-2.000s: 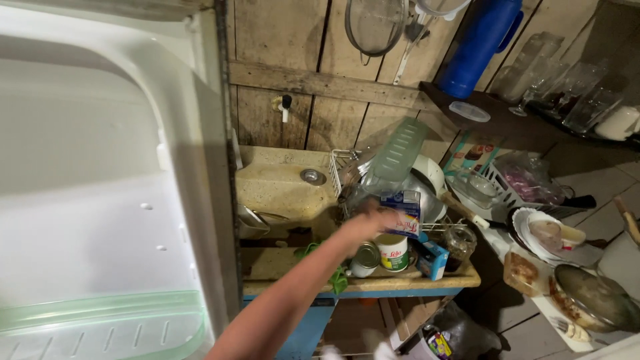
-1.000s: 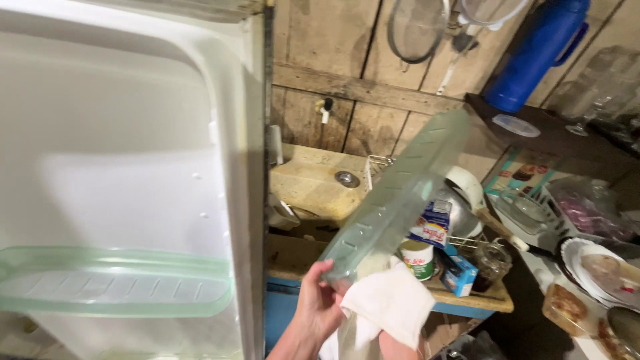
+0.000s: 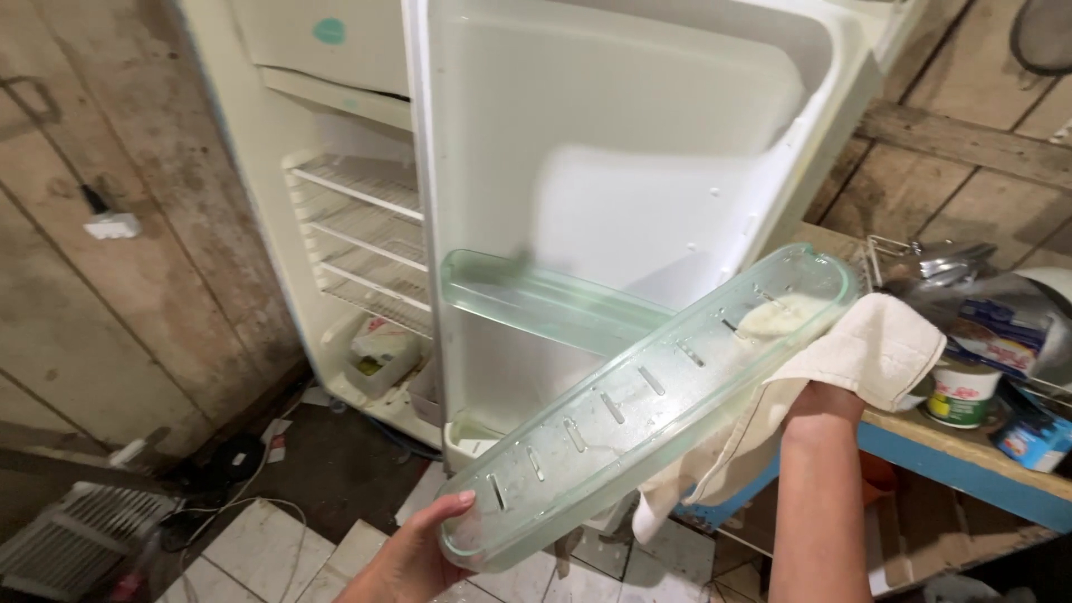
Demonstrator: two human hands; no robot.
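Note:
A translucent green plastic refrigerator door shelf [image 3: 620, 410], wet with drops, lies tilted across the view. My left hand [image 3: 423, 544] grips its near lower end, thumb on the rim. At the far right end my right hand [image 3: 825, 398] holds a cream cloth [image 3: 879, 339] against the shelf's side; the cloth hides most of the fingers and hangs below the shelf. Behind stands the open refrigerator door [image 3: 620, 126], with another green door shelf [image 3: 544, 306] fitted across it.
Wire racks [image 3: 368, 197] and a plastic container [image 3: 381, 360] are inside the refrigerator at left. On the right, a counter [image 3: 963, 444] holds a tub [image 3: 961, 394], a blue carton [image 3: 1034, 435] and dishes. Cables and a white grille [image 3: 84, 536] lie on the floor.
The view has swung left to show the refrigerator's inside. Two seconds ago the loose shelf stood among the dishes; now both hands hold it, tilted lower before the door, the cloth at its right end.

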